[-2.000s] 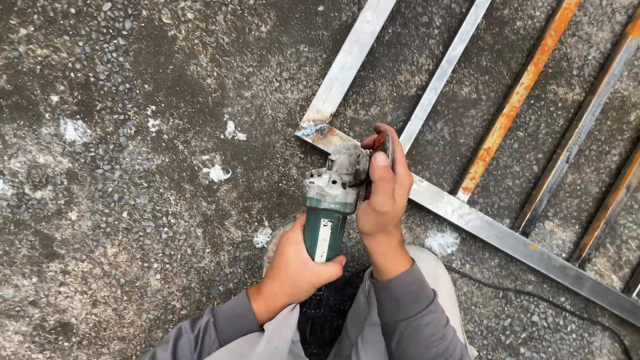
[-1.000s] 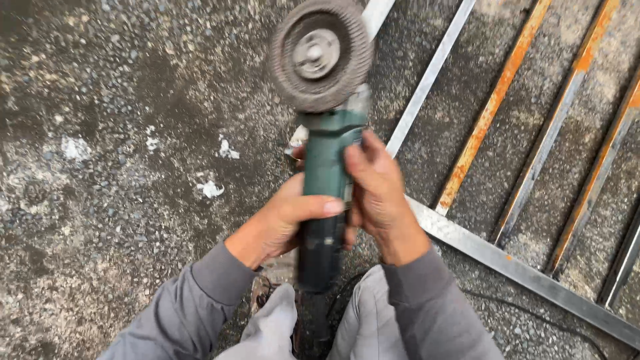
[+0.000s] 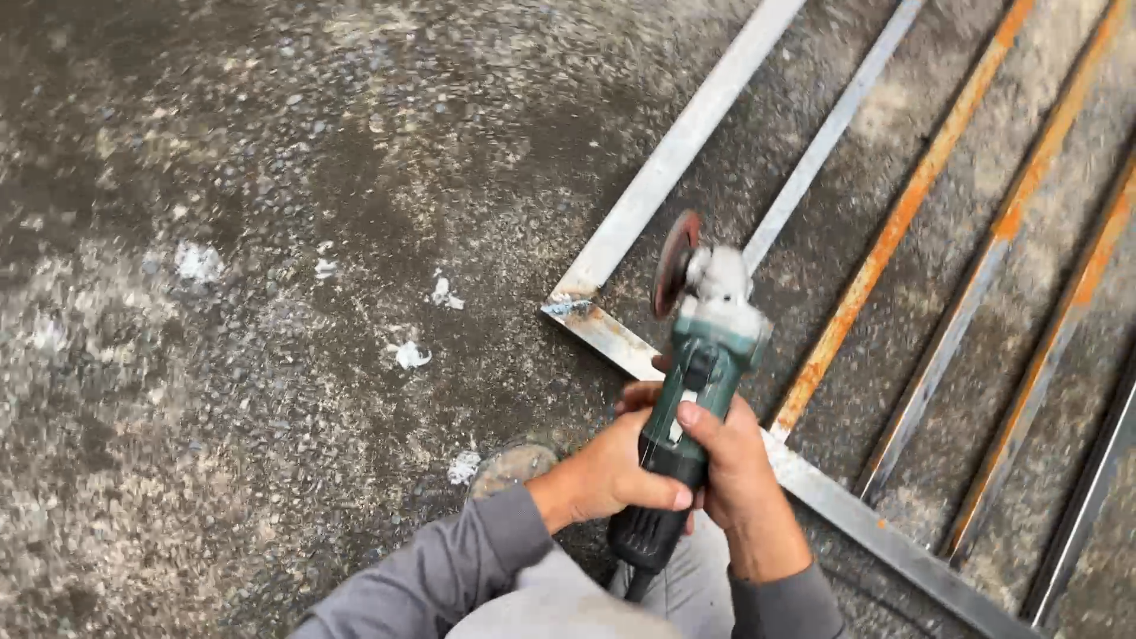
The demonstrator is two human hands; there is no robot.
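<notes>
Both my hands hold a green and black angle grinder (image 3: 706,382). My left hand (image 3: 612,466) wraps the lower body from the left, thumb across the black rear part. My right hand (image 3: 741,470) grips the body from the right, its thumb near the switch. The grinder's reddish, worn disc (image 3: 676,264) stands edge-on at the upper left of the metal gear head. It is held above a metal frame of square tubes (image 3: 683,146), whose corner bears a weld bead (image 3: 568,307) left of the disc.
Rust-streaked bars (image 3: 905,209) run up to the right from the frame's lower rail (image 3: 896,532). The frame lies on rough concrete ground (image 3: 293,399) with white splotches. A shoe (image 3: 513,469) shows beside my left forearm, and my knees are below the grinder.
The grinder's disc faced me a second ago and is now turned edge-on at the left. Two seconds ago my right hand was at the disc; now it grips the body.
</notes>
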